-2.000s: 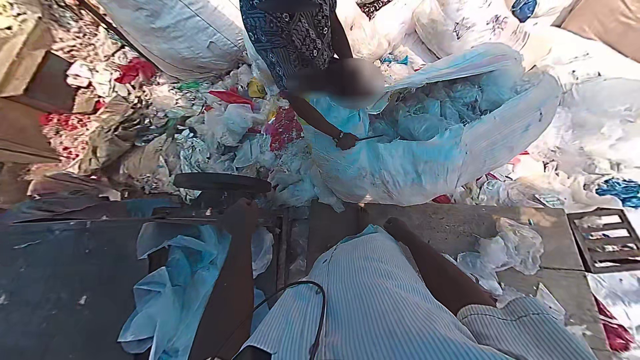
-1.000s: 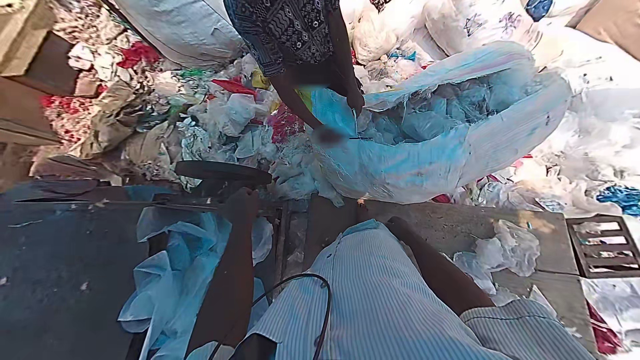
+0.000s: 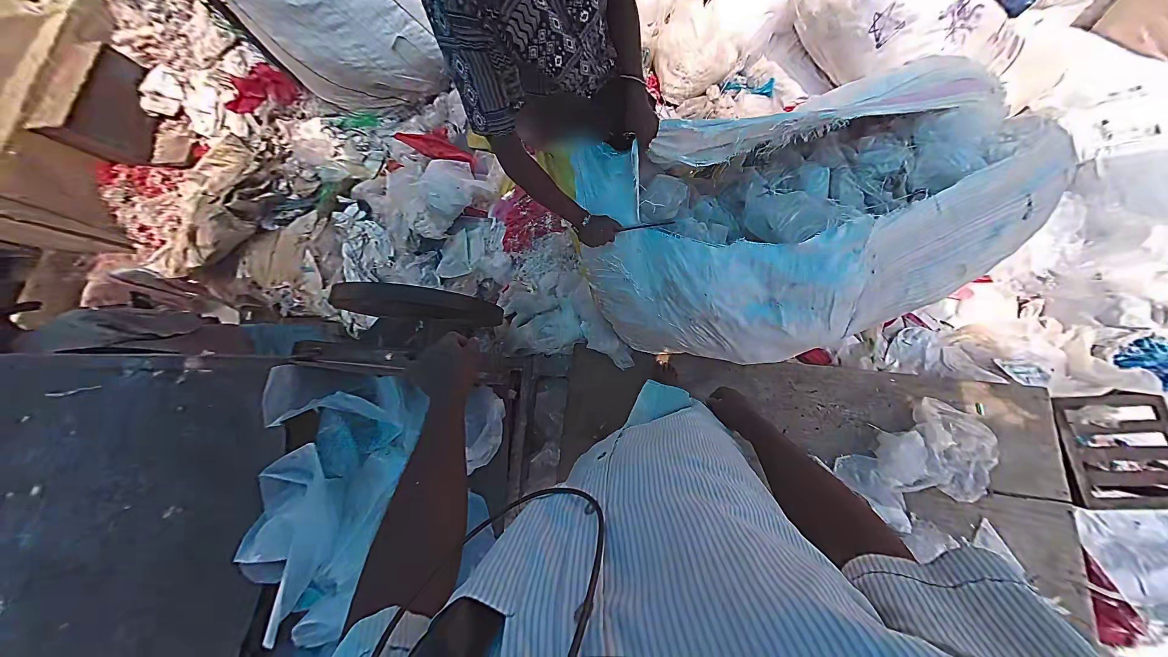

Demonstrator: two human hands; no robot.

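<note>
My left hand (image 3: 447, 356) is dark and blurred, just below a black wheel-like disc (image 3: 415, 303). Translucent bluish plastic sheeting (image 3: 315, 511) hangs beside my left forearm. My right hand (image 3: 730, 406) rests near the front edge of my striped shirt (image 3: 675, 511); its fingers are not clear, and I cannot tell whether it grips anything. A thin black cord (image 3: 593, 520) loops over the shirt. Beyond my hands lies a large woven plastic sack (image 3: 748, 301), split open along its top, with clear plastic film (image 3: 794, 205) inside.
A co-worker (image 3: 547, 55) bends over the sack's left end, one hand holding a thin dark tool (image 3: 648, 225). Loose plastic scrap (image 3: 438, 196) spreads behind the disc. A dark flat surface (image 3: 128, 493) is at left; crumpled film (image 3: 954, 447) and a slatted crate (image 3: 1118, 447) are at right.
The co-worker's hands have shifted at the sack's left end; one now holds a thin tool out to the left of the opening. My own hands stay in about the same places.
</note>
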